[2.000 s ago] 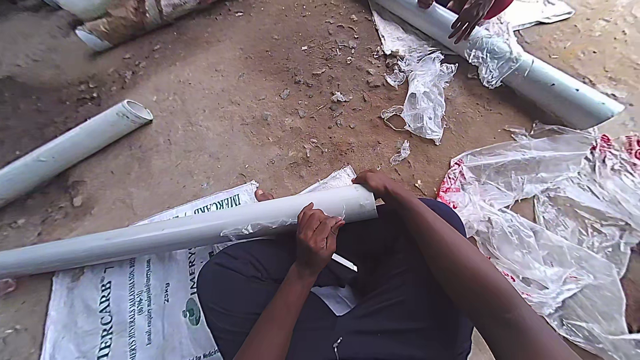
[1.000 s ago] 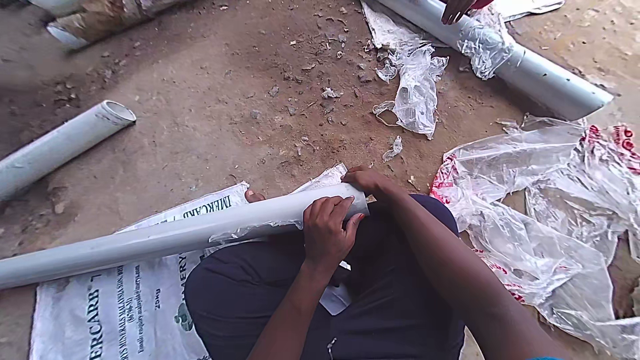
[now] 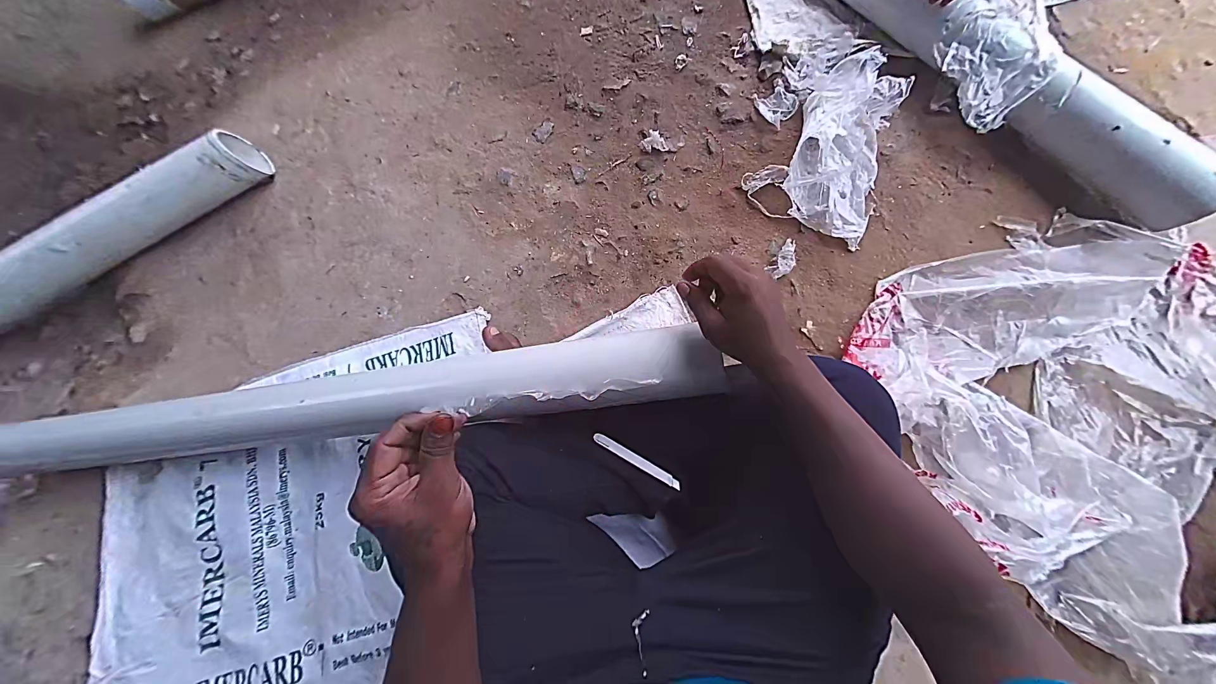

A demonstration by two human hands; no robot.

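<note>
A long pale grey plastic pipe [image 3: 285, 404] lies across my lap, its right end above my thigh. Thin clear plastic film [image 3: 570, 391] clings in wrinkles along its lower side. My left hand [image 3: 418, 484] pinches the film's left edge between thumb and fingers, below the pipe. At the pipe's right end is my right hand [image 3: 741, 309], thumb and forefinger close together at its upper edge; whether they grip anything cannot be told. A thin white strip [image 3: 636, 463] rests on my dark trousers.
A printed white woven sack [image 3: 152, 570] lies under the pipe. Another pipe [image 3: 123, 223] is at the left. At the upper right are a wide pipe [image 3: 1121, 138] partly wrapped in film and crumpled plastic [image 3: 841, 152]. Clear sheeting with red print [image 3: 1045, 465] spreads at the right.
My left hand has moved left along the pipe, away from its right end. The co-worker's hand seen at the wide pipe earlier is almost wholly out of view.
</note>
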